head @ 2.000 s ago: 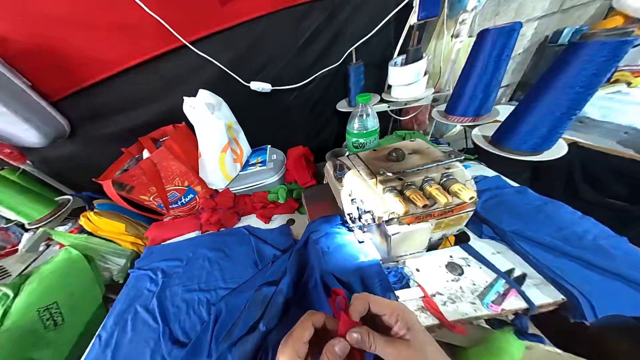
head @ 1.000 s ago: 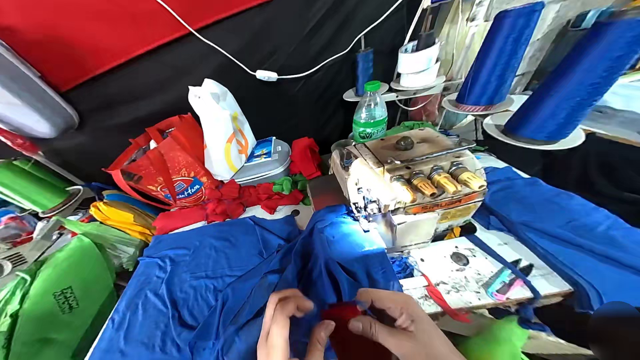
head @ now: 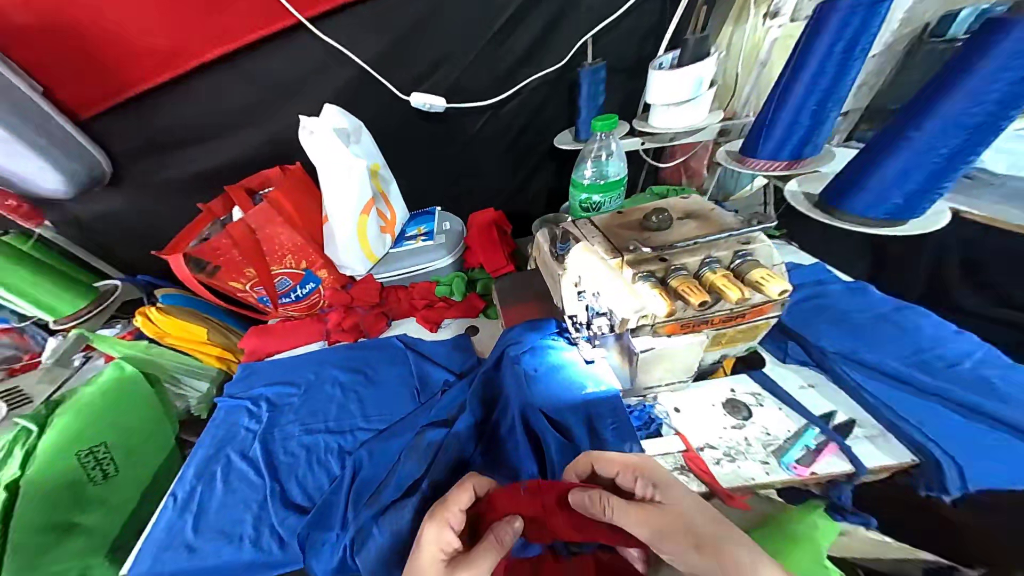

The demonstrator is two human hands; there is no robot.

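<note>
Both my hands hold a dark red fabric piece point(head: 552, 512) at the bottom centre, in front of the sewing machine. My left hand point(head: 464, 524) grips its left end with the thumb on top. On the right end, the thumb and fingers of my right hand point(head: 640, 500) pinch the cloth. Beyond them, blue fabric point(head: 512, 416) spreads over the table and reaches up to the lit needle area of a Siruba overlock machine point(head: 672, 280). Small red fabric pieces point(head: 368, 308) and a few green ones point(head: 464, 284) lie left of the machine.
Pink and turquoise thread snips point(head: 812, 448) and a red strip point(head: 704, 472) lie on the machine's table at right. Large blue thread cones point(head: 824, 80) stand behind. A green-capped bottle point(head: 600, 172), a red bag point(head: 260, 248) and a white bag point(head: 352, 192) are at the back. Green fabric point(head: 96, 464) fills the left.
The red fabric, bunched between my fingertips two seconds ago, is now spread out lengthwise between my hands. My hands have moved farther apart.
</note>
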